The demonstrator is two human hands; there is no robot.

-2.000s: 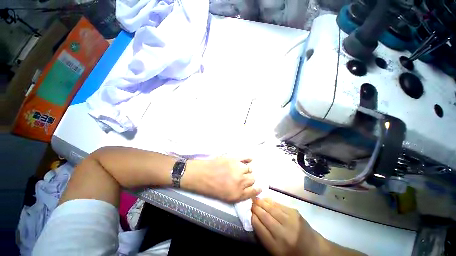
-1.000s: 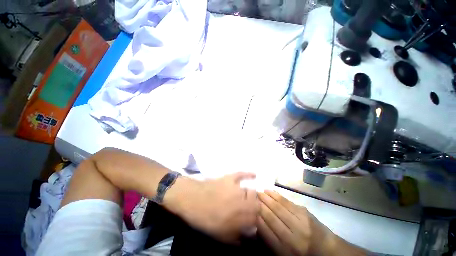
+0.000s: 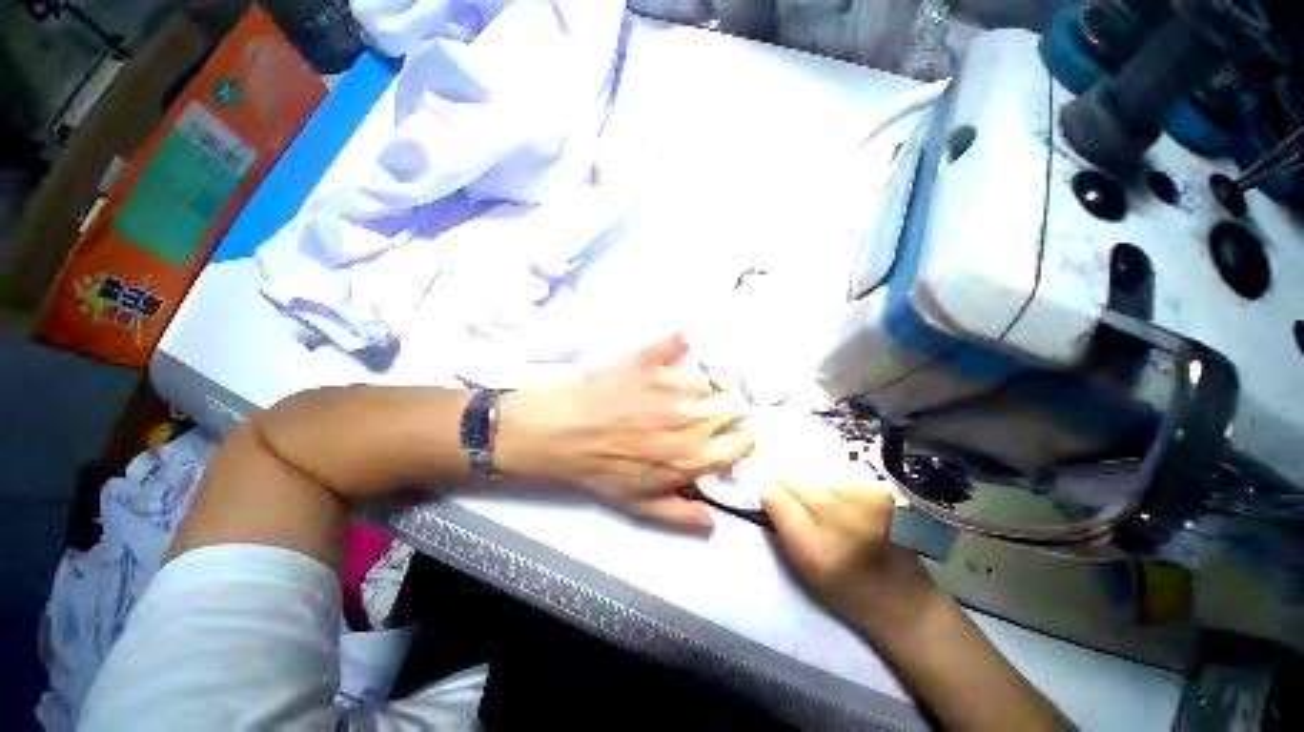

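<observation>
A white to pale lilac garment [image 3: 472, 143] lies heaped at the back left of the table and runs as overexposed cloth toward the machine. My left hand [image 3: 644, 436], with a watch on the wrist, lies spread palm down on the cloth left of the needle area. My right hand [image 3: 837, 536] is closed at a small folded cloth edge [image 3: 737, 483] between the hands, its fingertips pinching it. The sewing machine head [image 3: 987, 272] stands at the right; its needle area [image 3: 858, 429] is just beyond my right hand. The needle itself cannot be made out.
An orange carton with a green panel [image 3: 186, 186] stands left of the table. More white cloth [image 3: 122, 558] lies low at the left. A printed ruler [image 3: 572, 608] runs along the table's front edge [image 3: 644, 644]. A yellow piece [image 3: 1163, 591] is on the right beside the bed plate [image 3: 1058, 594].
Both hands have moved away from the front edge toward the needle area with the cloth edge. My left hand has flattened and spread. The camera view has shifted slightly.
</observation>
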